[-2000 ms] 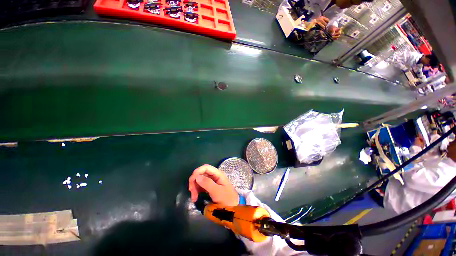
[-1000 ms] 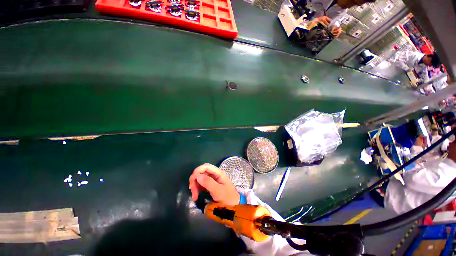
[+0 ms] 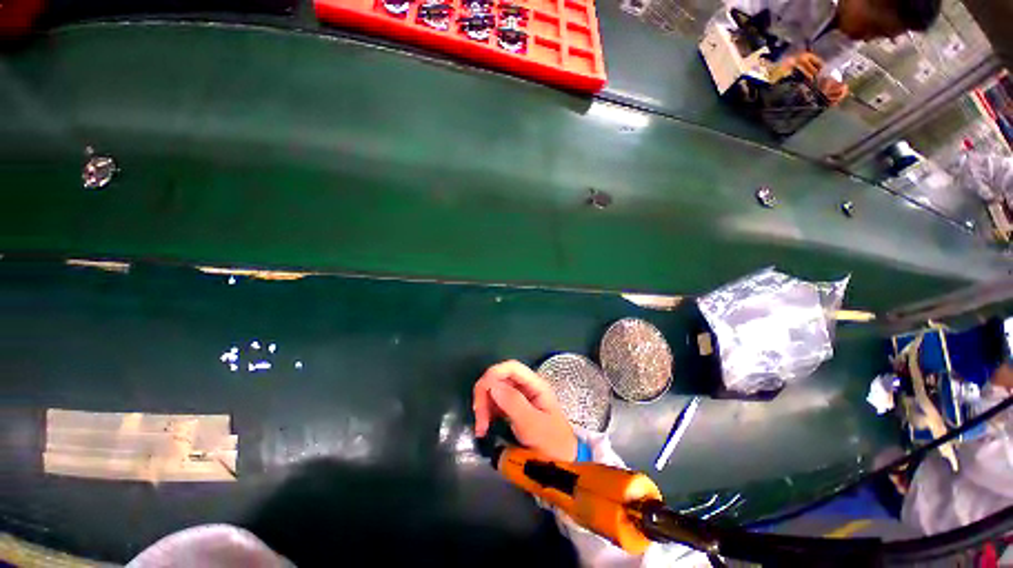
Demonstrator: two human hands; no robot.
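My right hand (image 3: 524,408), with a blue band at the wrist, is around the black nose end of an orange electric screwdriver (image 3: 583,494). The tool's body lies across my wrist, and its dark rear end runs to the lower right. The fingers are curled; no part shows at the tool's tip. Two round dishes with grey speckled contents, a nearer one (image 3: 575,391) and a browner one (image 3: 637,359), stand just right of the hand. My left hand is not in view; a white rounded shape, possibly my sleeve, shows at the bottom edge.
Small round units, one at left (image 3: 99,171), sit spaced on the green belt (image 3: 333,166). A red tray (image 3: 555,44) holds shiny units beyond it. A plastic bag (image 3: 772,327) covers a dark box. A slim pen-like stick (image 3: 676,433), white bits and a beige strip (image 3: 139,446) lie on the bench.
The whole view has shifted, so the bench things appear further right. A further unit shows at the belt's left. The white shape has come in at the bottom. The right hand keeps its pose.
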